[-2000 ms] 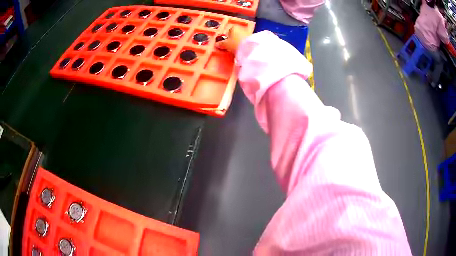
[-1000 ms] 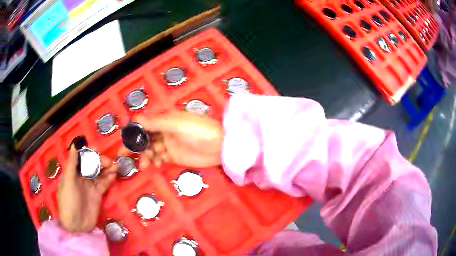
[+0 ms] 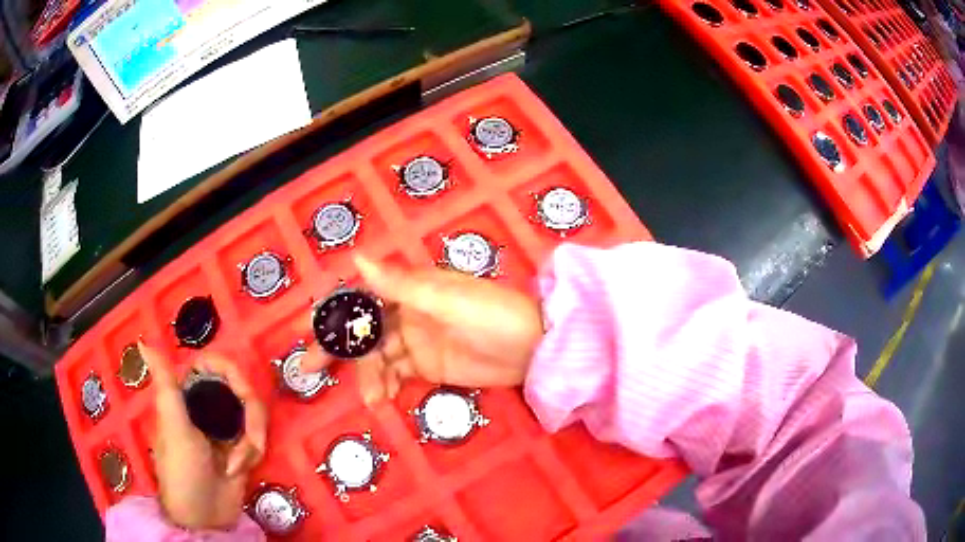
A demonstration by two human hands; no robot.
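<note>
My right hand [image 3: 444,328] holds a black-dial watch head [image 3: 348,323] by its edge, dial up, above the middle of the orange-red tray [image 3: 519,508]. My left hand [image 3: 196,466] holds another dark-dial watch head [image 3: 214,409] over the tray's left part. White- and silver-dial watch heads [image 3: 352,464] lie in many pockets. One dark watch head [image 3: 196,321] lies in a back-row pocket. Gold-dial watch heads [image 3: 133,365] lie at the left end. A silver watch head [image 3: 305,371] lies partly hidden beside my right fingers.
A wooden ledge [image 3: 466,58] runs behind the tray. Beyond it are a white paper sheet [image 3: 224,119], a printed colour chart [image 3: 159,48], a thin dark stick [image 3: 354,30] and a paper slip [image 3: 60,231]. Neighbouring trays [image 3: 862,196] with dark watch heads stand at the upper right.
Two seconds ago my right hand was at the far tray; now both hands are over the near tray. Since one second ago, the watch in my left hand has turned from bright to dark.
</note>
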